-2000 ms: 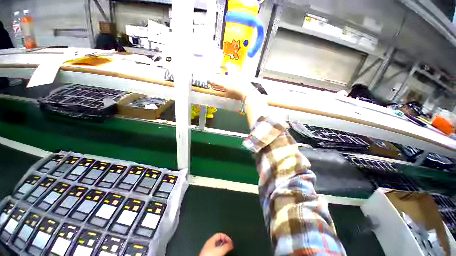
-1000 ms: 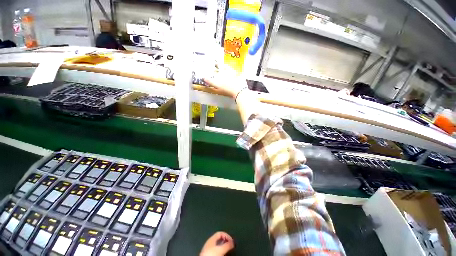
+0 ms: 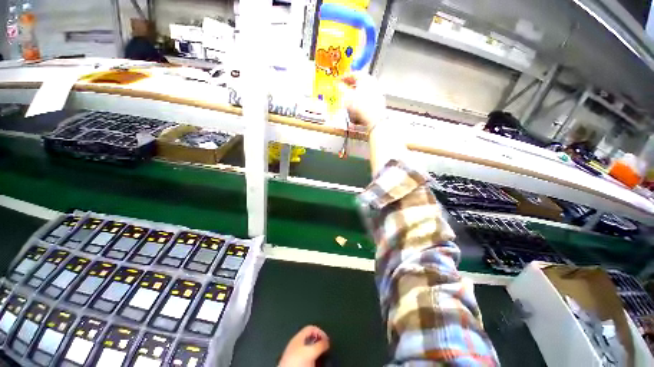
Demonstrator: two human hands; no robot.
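My right hand (image 3: 364,104), in a plaid sleeve, is raised at the overhead shelf (image 3: 308,123), in front of a yellow-and-blue item (image 3: 337,57). It is overexposed, and what its fingers hold is unclear. A thin dark strand hangs at the shelf edge below it. My left hand (image 3: 307,348) is low at the bottom edge, partly cut off, fingers curled with a small dark patch among them. At left, a whitish blister tray (image 3: 247,287) holds rows of black housings (image 3: 179,297) with grey or white rectangles and yellow marks.
A white pole (image 3: 255,165) stands between tray and shelf. A white outer box (image 3: 548,315) with brown cardboard and loose grey pieces is at right. Dark trays (image 3: 100,135) and a cardboard box (image 3: 197,147) lie beyond the green belt (image 3: 143,188). More dark trays (image 3: 502,240) are at right.
My right hand has moved right from the shelf's printed lettering to the yellow item. Small tan pieces now show on the belt, and the dark trays at right have shifted. My left hand stays low.
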